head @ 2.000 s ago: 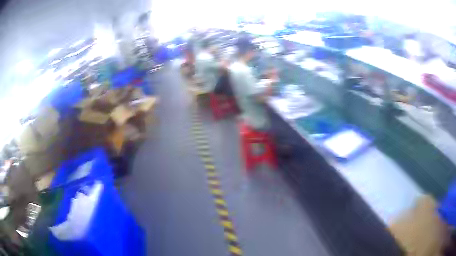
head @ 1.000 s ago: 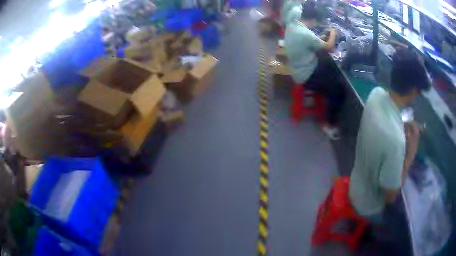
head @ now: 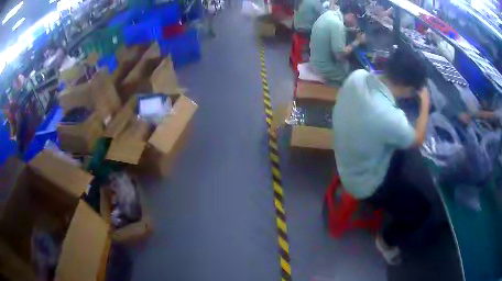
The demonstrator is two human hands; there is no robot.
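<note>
Neither of my hands is in the picture. Nearest at the lower left is an open brown carton (head: 82, 244) with whitish bags inside. A smaller carton (head: 132, 229) beside it holds a dark, shiny bagged bundle (head: 125, 200). Behind them stands another open carton (head: 179, 129) with flaps spread and a white item and clear bag in it. Clear poly bags (head: 440, 137) lie along the line at the right.
A worker in pale green (head: 369, 131) sits on a red stool (head: 344, 211) at the right, others beyond. An open carton (head: 311, 137) stands behind that worker. Yellow-black tape (head: 276, 175) runs along the grey floor. Blue totes (head: 181, 46) stand at the far left.
The view has moved forward along the aisle. The blue totes near at the lower left have left the picture; other cartons and a seated worker now show closer.
</note>
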